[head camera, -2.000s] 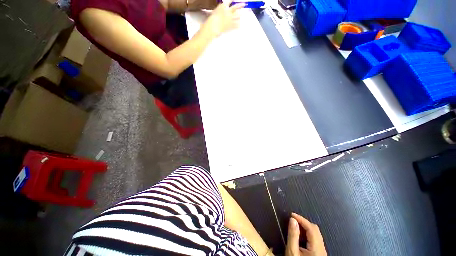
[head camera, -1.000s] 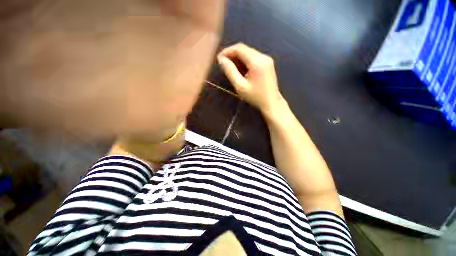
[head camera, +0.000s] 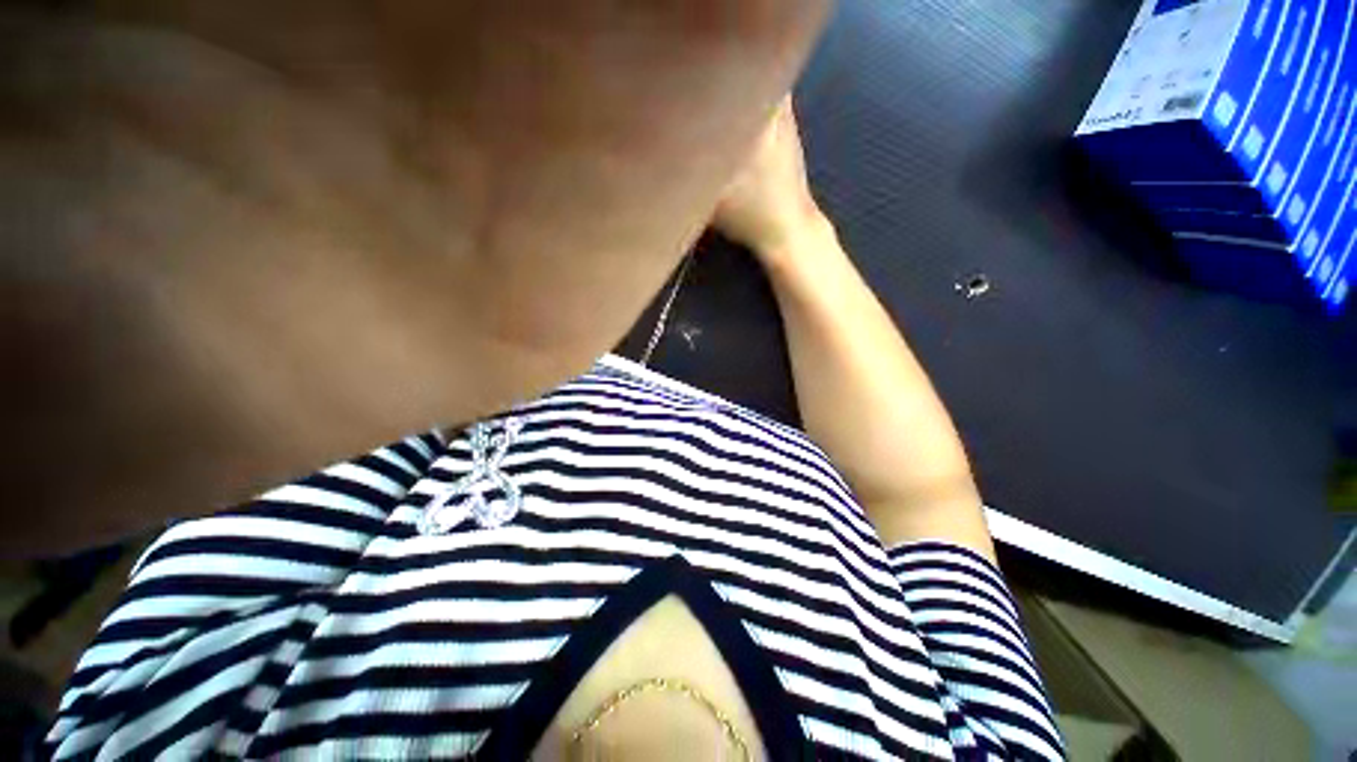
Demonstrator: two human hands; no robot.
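My left hand (head camera: 372, 223) is very close to the camera, large and blurred, and fills the upper left; its fingers cannot be made out. My right hand (head camera: 767, 186) rests at the black tabletop, partly hidden behind the left one, so its fingers and anything in them cannot be seen. A row of finished boxes (head camera: 1280, 127) stands side by side at the upper right, with blue spines and a white printed front. Neither hand touches this row.
The black table (head camera: 1072, 402) has a white front edge (head camera: 1139, 573) running down to the right. A small pale mark or scrap lies on its surface. My striped top is at the bottom. Brown cardboard shows below the table edge at the lower right.
My left hand covers more of the upper view than a second ago. My right hand is now partly covered by it. Two seconds ago the view faced a co-worker and blue bins.
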